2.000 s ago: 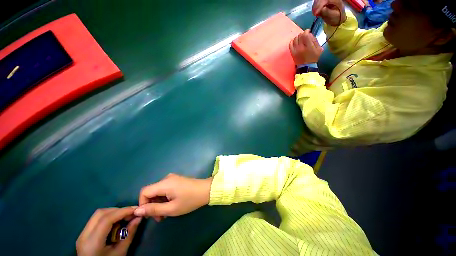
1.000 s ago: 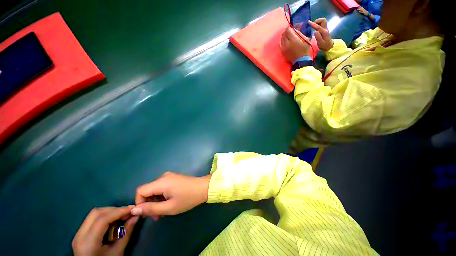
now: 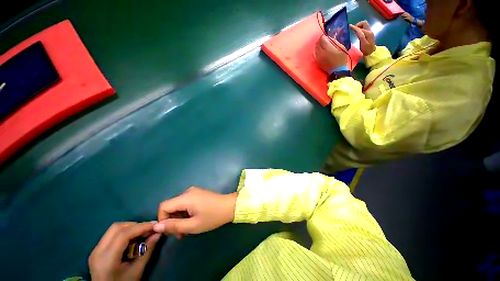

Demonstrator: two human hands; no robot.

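Observation:
My left hand point(image 3: 119, 252) is at the lower left, cut off by the bottom edge. Its fingers curl around a small dark connector or adapter point(image 3: 140, 249) with a yellowish and shiny metallic glint. My right hand point(image 3: 192, 213), in a yellow striped cuff, reaches in from the right. Its thumb and index finger meet my left fingertips. Both hands seem to pinch something tiny there, too small to tell. Both hands are over the green belt.
A dark tablet point(image 3: 26, 78) lies on a red-orange foam pad point(image 3: 90, 82) at the upper left. Another foam pad point(image 3: 296, 49) is at the upper right. Beside it a person in a yellow smock point(image 3: 416, 104) holds a tablet point(image 3: 337, 28) with a red cable.
The neighbouring person now holds up a tablet and touches it with a finger. The left pad and tablet have shifted a little left in view. My hands keep almost the same pose.

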